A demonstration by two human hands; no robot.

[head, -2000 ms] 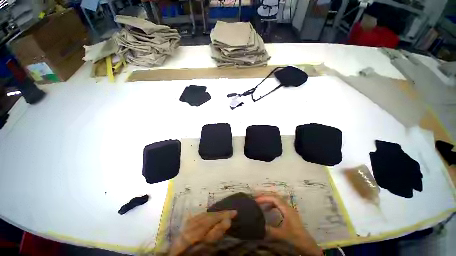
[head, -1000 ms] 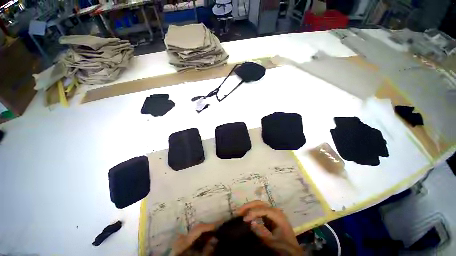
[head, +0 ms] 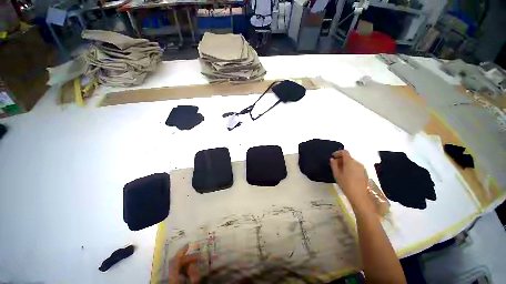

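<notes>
Four stacks of black rounded-square panels stand in a row: far left (head: pixel 146 201), centre left (head: pixel 212 170), centre (head: pixel 266 165) and right (head: pixel 319 160). The last three reach over the back edge of the grey-beige gluing board (head: pixel 277 222), which has dark glue marks. My right hand (head: pixel 350 173) is at the right stack, thumb and fingers pinched on its right edge. My left hand (head: pixel 186 262) is blurred low over the board; whether it holds anything cannot be told. The glue bottle (head: pixel 378 198) lies at right, partly behind my right wrist.
A black strip (head: pixel 117 257) lies at left, irregular black pieces (head: pixel 406 178) at right, small black pieces (head: pixel 185 117) further back. A black pouch with strap (head: pixel 289 91) and beige fabric stacks (head: pixel 230 56) are behind. Grey-beige sheets (head: pixel 388 105) cover the far right.
My hands have separated. My right hand has moved forward and right to the right stack; my left hand is lower left. The dark piece between them no longer shows. The view has shifted.
</notes>
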